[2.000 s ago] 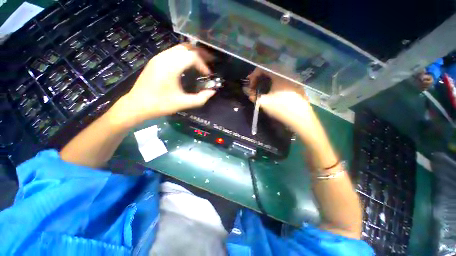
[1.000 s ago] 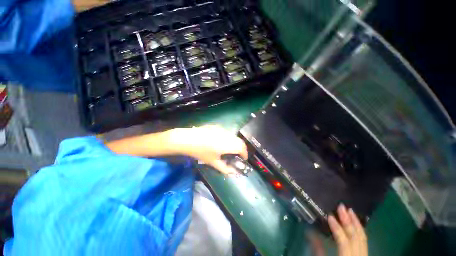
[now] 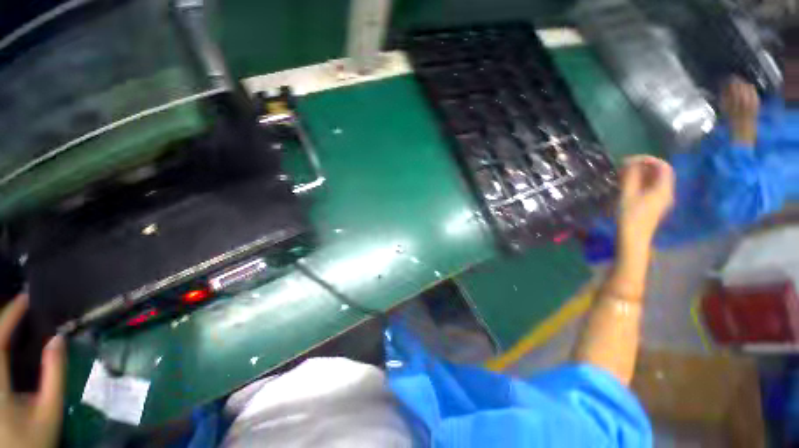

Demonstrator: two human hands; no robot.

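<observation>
The low black machine (image 3: 166, 236) with red digits and a red light on its front edge lies at the left. My left hand (image 3: 31, 385) is cut off by the lower left edge, at the machine's left front corner. Its thumb and a finger are apart with something dark between them; whether it holds a part is unclear. The black right tray (image 3: 526, 140), with shiny pockets, lies on the green bench. My right hand (image 3: 646, 192) is raised just beyond the tray's right edge, fingers curled; blur hides whether anything is in it.
A clear guard (image 3: 88, 87) stands above the machine. A bent metal bar (image 3: 308, 157) is at its right side, a thin black cable (image 3: 333, 287) at its front. A paper slip (image 3: 116, 394) lies near my left hand. Another person's hand (image 3: 740, 105) is by clear plastic trays (image 3: 653, 74). A red box (image 3: 752, 313) is at right.
The view has swung right; the left tray is out of view and the right tray is in view. My right hand has moved from the machine's right front corner to beyond the right tray.
</observation>
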